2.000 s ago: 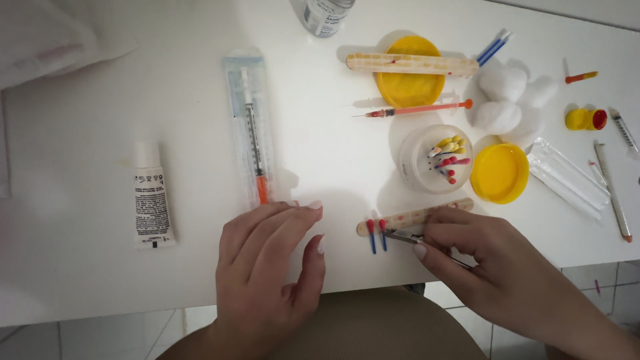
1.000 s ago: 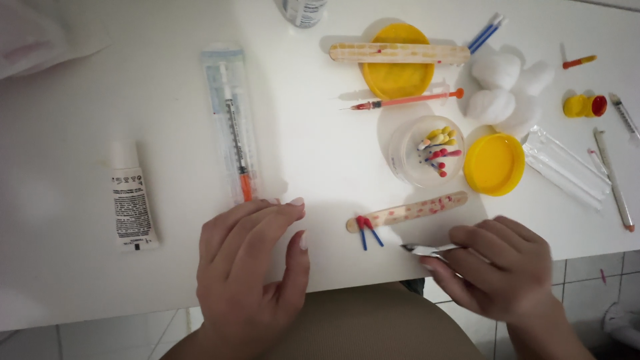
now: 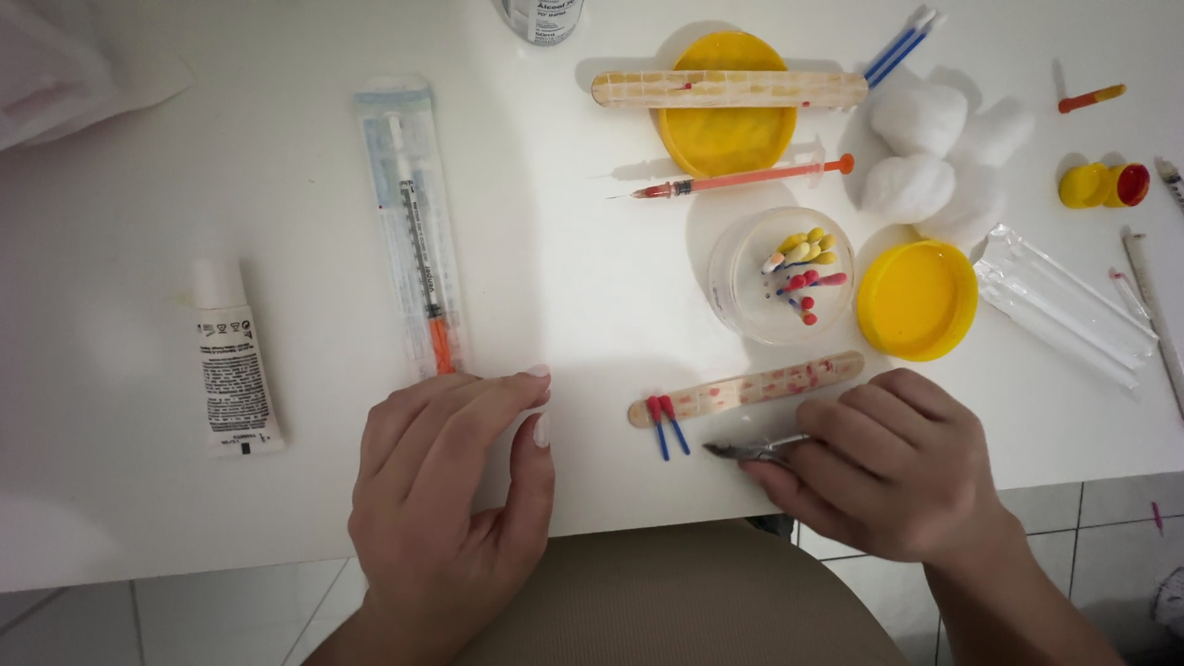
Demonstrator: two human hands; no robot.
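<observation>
My right hand (image 3: 888, 462) holds a small metal nipper-like tool (image 3: 758, 450), its tip pointing left over the white table. Just left of that tip, two short blue sticks with red tips (image 3: 662, 427) lie side by side, their tips on the left end of a red-spotted wooden stick (image 3: 754, 388). My left hand (image 3: 453, 490) rests at the table's front edge, fingers loosely bent and holding nothing. Its fingertips are beside the orange end of a packaged syringe (image 3: 421, 240). A clear round container (image 3: 782, 276) holds several yellow-tipped and red-tipped sticks.
A white tube (image 3: 236, 370) lies at left. Behind are a bottle (image 3: 544, 18), a yellow lid (image 3: 726, 139) under another wooden stick (image 3: 731, 90), and an orange syringe (image 3: 758, 178). Cotton balls (image 3: 916, 116), another yellow lid (image 3: 918, 301) and clear plastic wrapping (image 3: 1064, 305) lie right.
The tool's tip was at the red-tipped sticks two seconds ago and is now apart from them. Those two sticks stood at differing angles to each other; now they lie nearly parallel.
</observation>
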